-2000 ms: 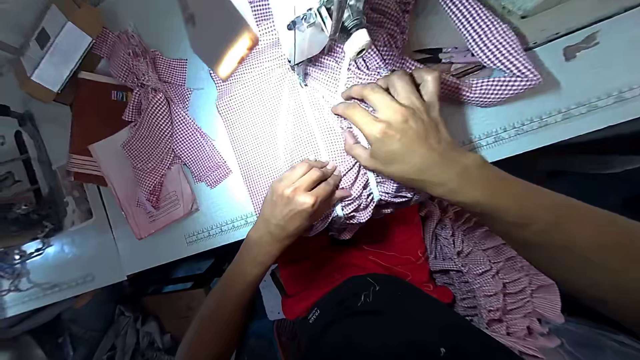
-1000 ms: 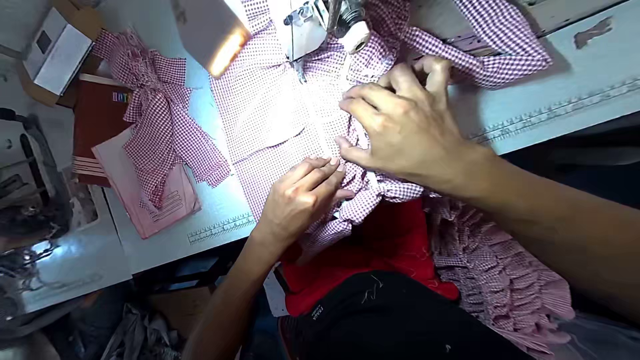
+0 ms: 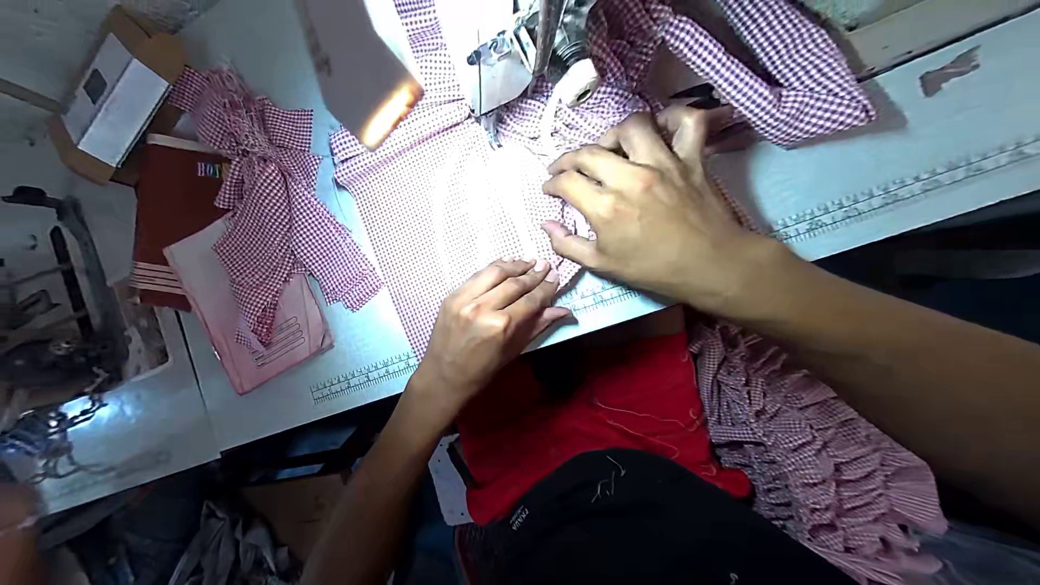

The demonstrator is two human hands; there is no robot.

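A panel of checked gingham fabric [image 3: 406, 236] lies flat under the presser foot [image 3: 492, 130] of a sewing machine [image 3: 496, 69], brightly lit around the needle. My left hand [image 3: 500, 317] rests on the panel's near edge, fingertips together on the cloth. My right hand [image 3: 642, 195] lies to the right of the foot, its bent fingers spread over gathered gingham. Whether its fingers pinch the cloth is not clear. More gathered gingham [image 3: 581, 106] is bunched behind the right hand, beside a white ring-shaped part [image 3: 578, 83].
On the left, a gingham piece with a knot [image 3: 272, 179] lies over a pink booklet [image 3: 260, 357] and a brown book [image 3: 175, 211], near an open carton [image 3: 122, 106]. A ruler tape [image 3: 910, 191] runs along the table edge. Ruffled gingham [image 3: 812, 439] hangs at lower right.
The gathered cloth that bulged over the table edge between my hands has drawn back onto the table, uncovering part of the ruler tape. The panel lies flatter. Both hands stay in nearly the same places.
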